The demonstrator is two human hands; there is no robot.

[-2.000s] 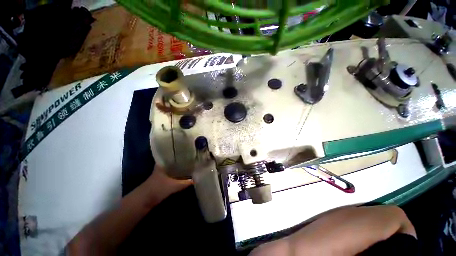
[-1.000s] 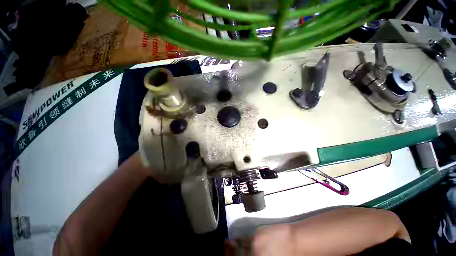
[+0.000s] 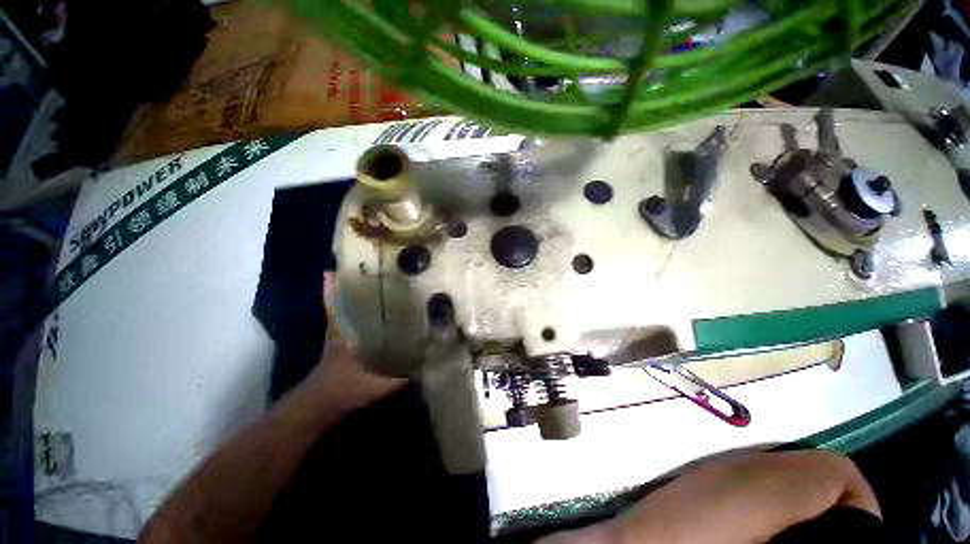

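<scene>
A dark fabric panel lies on the white table, passing under the left end of the cream sewing machine head and down to the lower edge. My left hand reaches in from below and lies on the fabric beside the head; its fingers are hidden behind the head. My right forearm crosses the lower right; my right hand is cut off by the bottom edge. The needle and presser foot are hidden under the head.
Thread snips lie on the bed right of the needle area. A green fan cage hangs over the head. A brown cardboard box and dark cloth are behind the table. A pale tray is at the right end.
The fabric behind the head shows less far back than a second ago. My left hand now shows more beside the head. My right hand has dropped out of the bottom edge.
</scene>
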